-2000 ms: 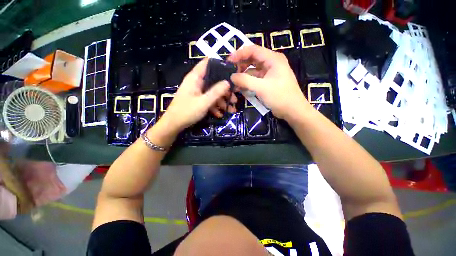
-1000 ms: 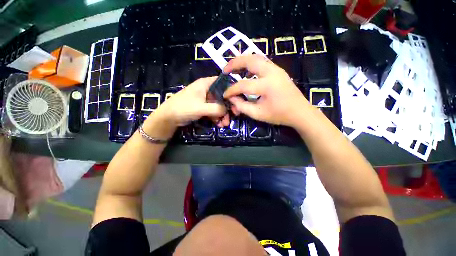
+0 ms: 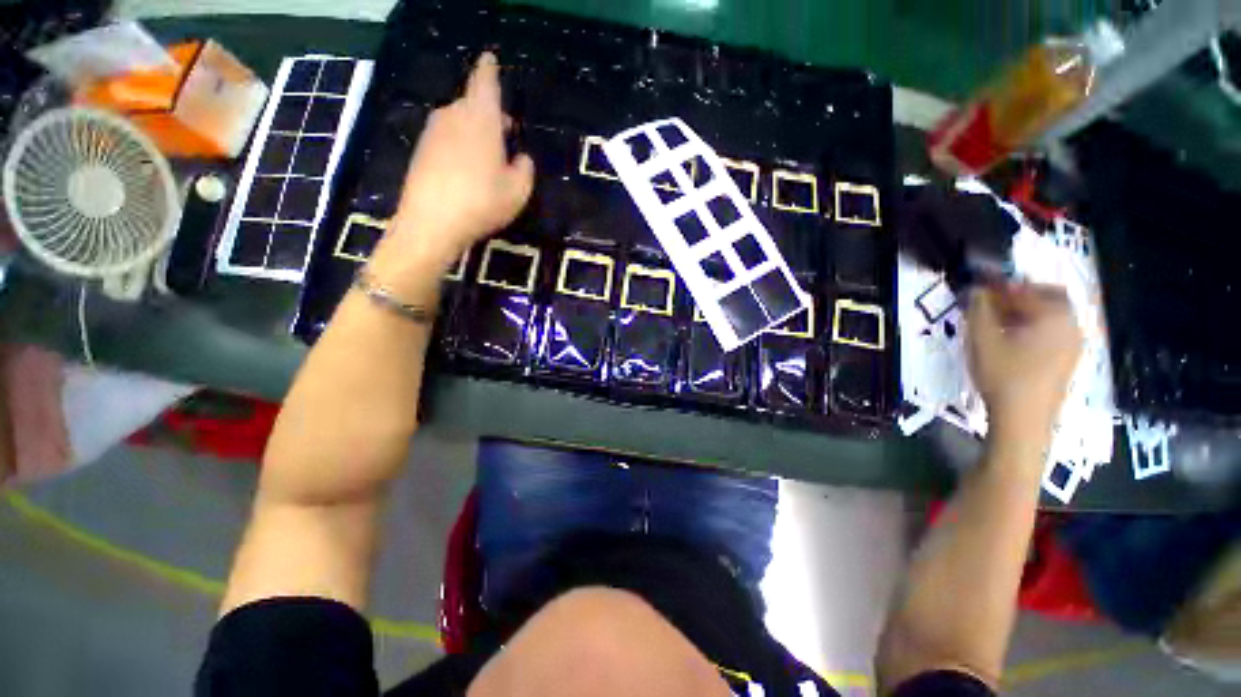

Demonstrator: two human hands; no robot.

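My left hand (image 3: 467, 170) is over the upper left of the black blister tray (image 3: 599, 61), index finger extended and thumb apart. Nothing shows in it; what lies under its fingertips cannot be made out. My right hand (image 3: 1023, 347) is blurred over the pile of spent backing sheets (image 3: 1075, 259) right of the tray, fingers bunched. Whether it holds anything cannot be told. A white adhesive sheet (image 3: 705, 232) lies slanted across the tray, with several open windows. Pale gold rectangular frames (image 3: 585, 275) sit in two tray rows.
A desk fan (image 3: 90, 193), a small dark oblong object (image 3: 196, 229), an orange and white box (image 3: 204, 98) and a spare adhesive sheet (image 3: 291, 166) are left of the tray. A drink bottle (image 3: 1021, 98) is at the upper right. Loose black pieces (image 3: 953, 232) lie on the pile.
My hands have parted: the left moved up and left over the tray, the right went right to the pile. The dark housing they held is no longer visible. The view has shifted and tilted.
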